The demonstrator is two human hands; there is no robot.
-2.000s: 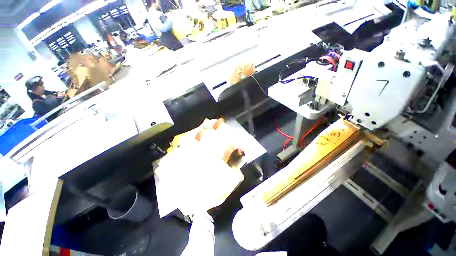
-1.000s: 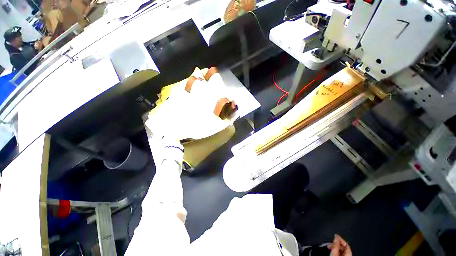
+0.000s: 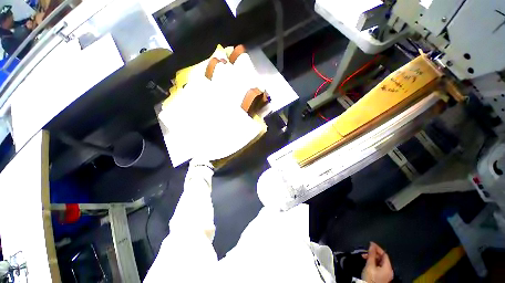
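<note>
A stack of yellow pieces [image 3: 213,113] with brown cuffs [image 3: 254,100] lies left of the machine arm, its upper part washed out to white. My left arm reaches to its near edge. My left hand [image 3: 199,163] is overexposed and blends into the pale fabric, so its fingers and grip are hidden. My right hand [image 3: 378,265] is low at the bottom right, fingers curled together, with nothing visible in it and away from the machine. The amber guide plate [image 3: 368,116] with dark handwriting lies along the white sewing arm [image 3: 274,188].
The white sewing machine head [image 3: 482,44] is at upper right. A dark round bin [image 3: 128,149] stands on the floor at left, near a long white table [image 3: 66,88]. Red cables [image 3: 318,83] hang behind the arm. A yellow floor line [image 3: 440,264] is at lower right. A person [image 3: 12,33] is at far upper left.
My right hand has come into view since two seconds ago. My left arm reaches farther into view, still at the stack. The camera has tilted down and the machine head is more cut off.
</note>
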